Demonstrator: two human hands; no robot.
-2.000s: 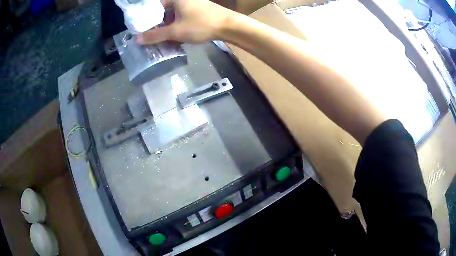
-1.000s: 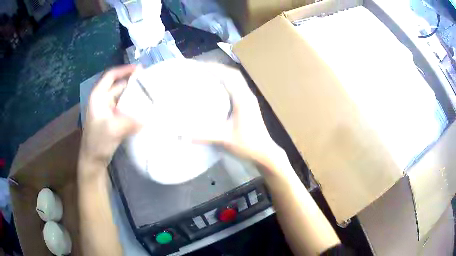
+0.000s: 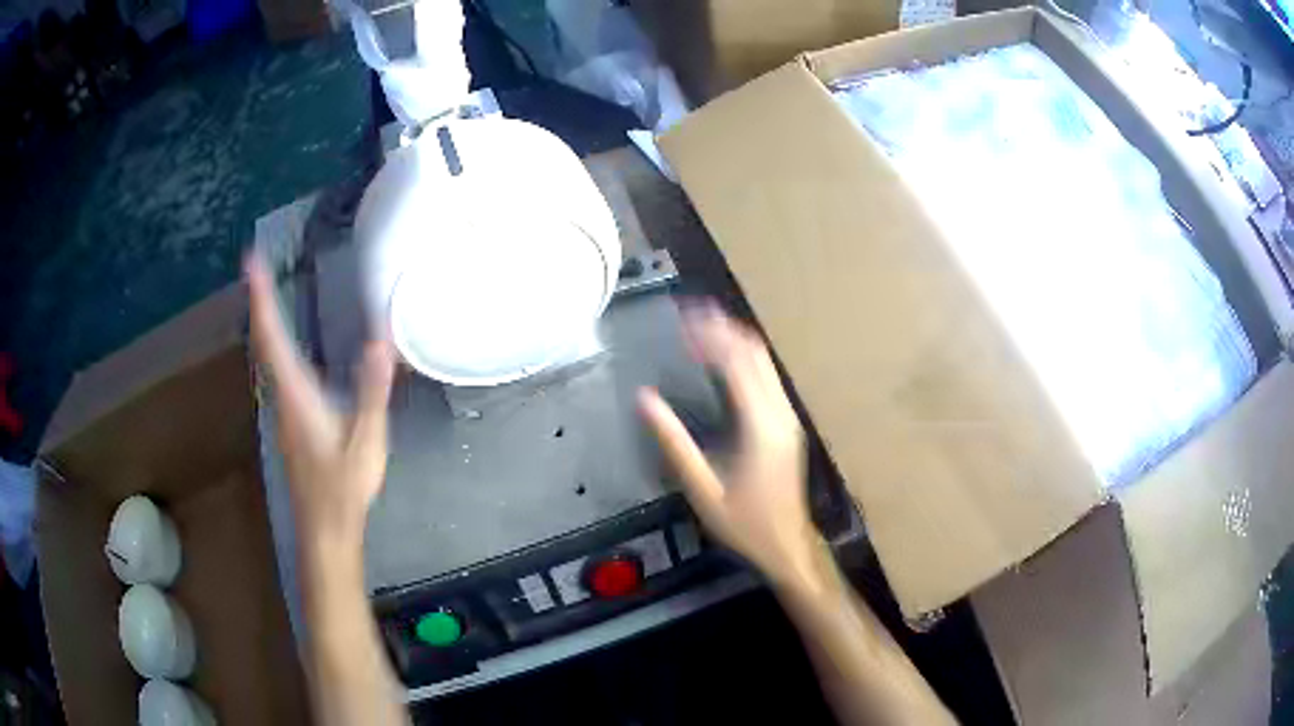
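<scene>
A white glossy round housing [image 3: 490, 234] with a dark slot at its top edge sits on the fixture above the grey metal base plate [image 3: 483, 482]. The welding head [image 3: 426, 64], wrapped in white, is just behind it. My left hand [image 3: 327, 426] is open to the left of the housing, fingers apart, not touching it. My right hand [image 3: 738, 440] is open and somewhat blurred to its lower right, over the plate's right side. The fixture under the housing is mostly hidden.
A green button [image 3: 437, 627] and a red button [image 3: 615, 574] show on the front panel. An open carton [image 3: 866, 355] of shiny, film-covered pieces stands at right. At left, a carton [image 3: 156, 376] holds several white shells. A clamp bar [image 3: 646, 272] shows right of the housing.
The housing has moved from between both hands, over the plate, back onto the fixture. Both hands have let go and moved apart, down toward the panel. One second earlier they held it.
</scene>
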